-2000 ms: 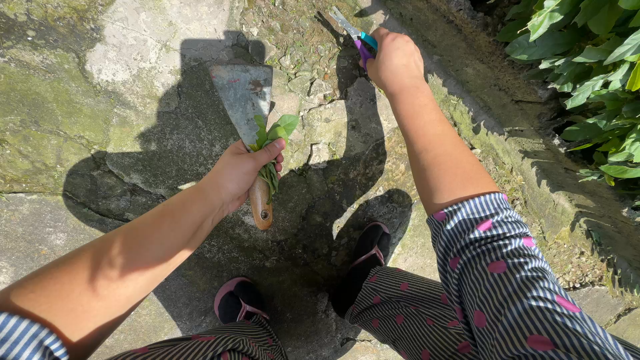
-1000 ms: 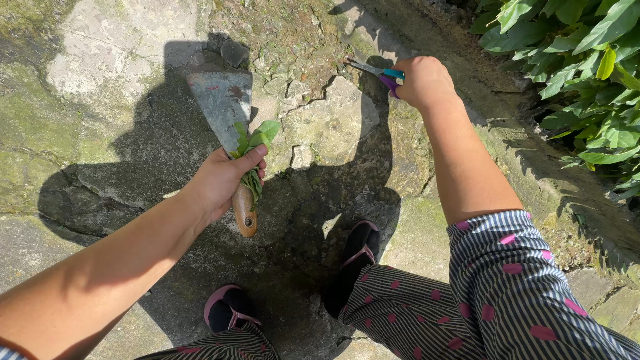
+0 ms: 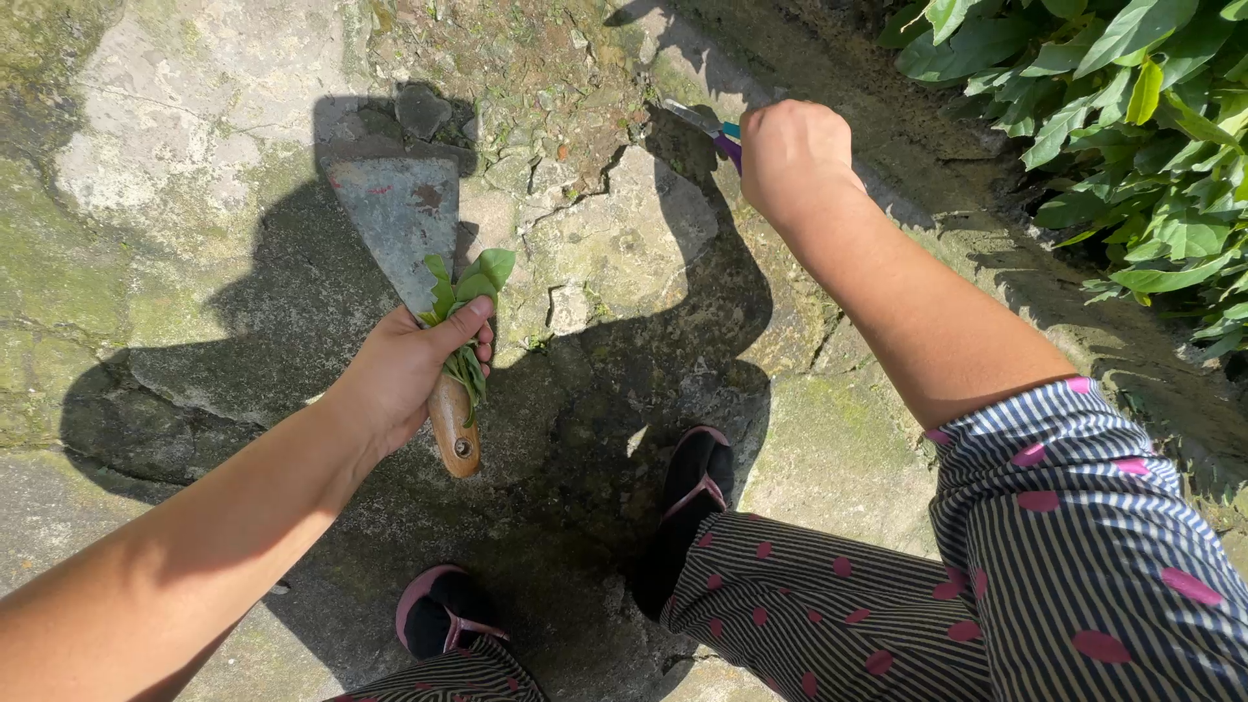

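My left hand (image 3: 414, 361) grips the wooden handle of a wide metal scraper (image 3: 405, 219) together with several green leaves (image 3: 478, 283). The scraper's blade points away from me, with worn, reddish marks on its grey face. At the upper right, my right hand (image 3: 798, 156) is closed around scissors with purple and teal handles (image 3: 727, 141). Their blades point left over the ground, near the edge of a rough soil patch; my fist hides most of the handles. How far the blades are spread cannot be told.
Cracked, mossy stone paving (image 3: 624, 234) lies below, with a loose stone (image 3: 422, 109) beyond the scraper. A low stone edge (image 3: 1014, 273) runs diagonally along the right, beside a leafy green bush (image 3: 1170, 146). My feet, in black and pink footwear (image 3: 700, 468), stand on the paving.
The scissors' blades pointed up and left two seconds ago and lie flatter toward the left in the later frames. The left hand keeps its hold on the scraper and leaves.
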